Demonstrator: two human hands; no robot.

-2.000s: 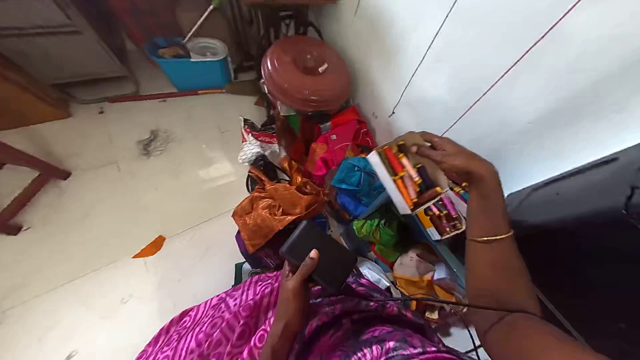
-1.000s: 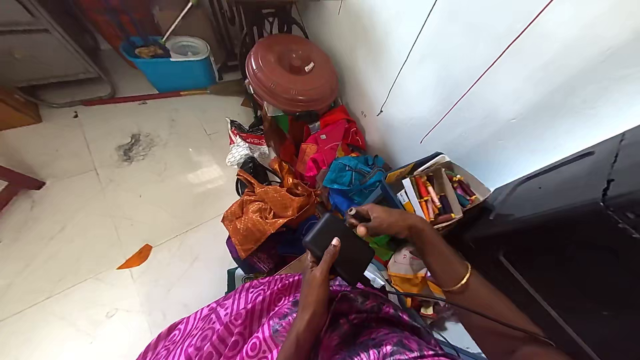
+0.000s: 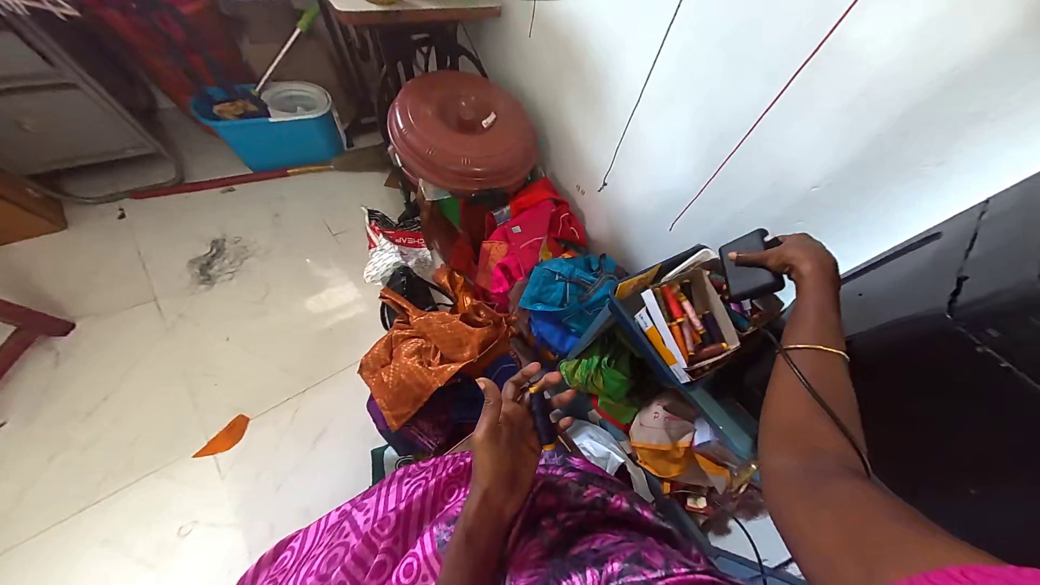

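Note:
My right hand (image 3: 800,260) grips a black rectangular device (image 3: 749,264) with a cable, above the right end of an open box of thread spools. A cardboard box (image 3: 725,302) there holds several red, orange and dark thread spools (image 3: 691,321). Low in the middle, my left hand (image 3: 512,422) is palm up with its fingers partly spread, and a dark blue thread spool (image 3: 542,416) lies in it against the fingers. Orange cloth (image 3: 435,345) is heaped just beyond the left hand, and green cloth (image 3: 601,374) lies between the hand and the box.
A brown lidded plastic drum (image 3: 463,130) stands against the wall, behind pink cloth (image 3: 528,244) and a blue cloth bag (image 3: 569,288). A blue mop bucket (image 3: 276,134) is at the back left. A black surface (image 3: 959,390) fills the right side. An orange scrap (image 3: 223,436) lies on the floor.
The black device, earlier in my left hand, is now in my right hand, which has moved right to the spool box. My left hand now has a dark blue spool.

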